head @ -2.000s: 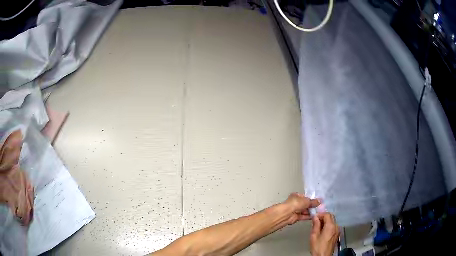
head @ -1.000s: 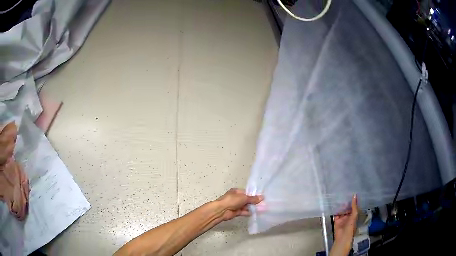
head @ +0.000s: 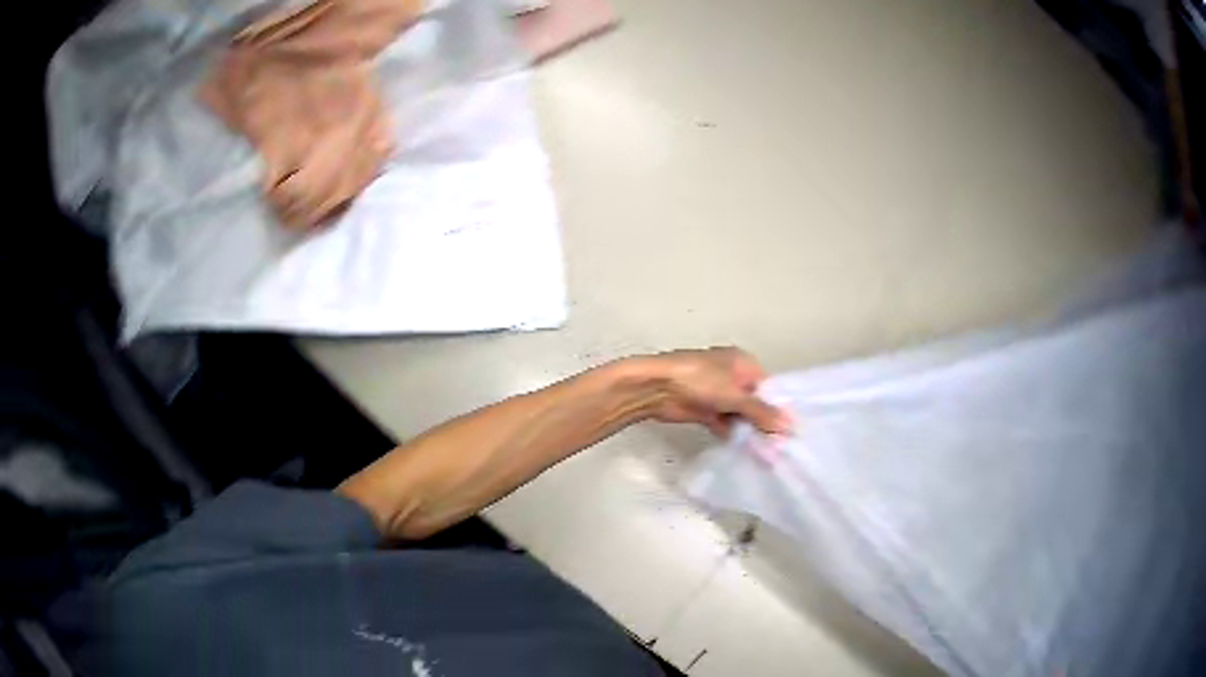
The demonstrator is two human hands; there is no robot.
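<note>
A thin, translucent white sheet [head: 1005, 463] stretches across the right side of the view, over part of the cream table [head: 846, 172]. My left hand [head: 721, 393] pinches its near left corner, and folds run from the fingers to the right. A small flap of the sheet hangs below the hand. My right hand is not clearly in view; only a tiny skin-toned spot shows at the bottom edge at right. The view is blurred by motion.
A crinkled white sheet [head: 463, 251] lies at upper left, over the table's near edge. Crumpled peach fabric [head: 318, 126] lies on it. A pale pink piece [head: 569, 27] is at the top. Dark objects stand at the upper right corner. My clothed body fills the lower left.
My left hand has pulled the sheet's corner left across the table. The view has swung left, so the peach fabric now shows more fully. My right hand has dropped out of clear view.
</note>
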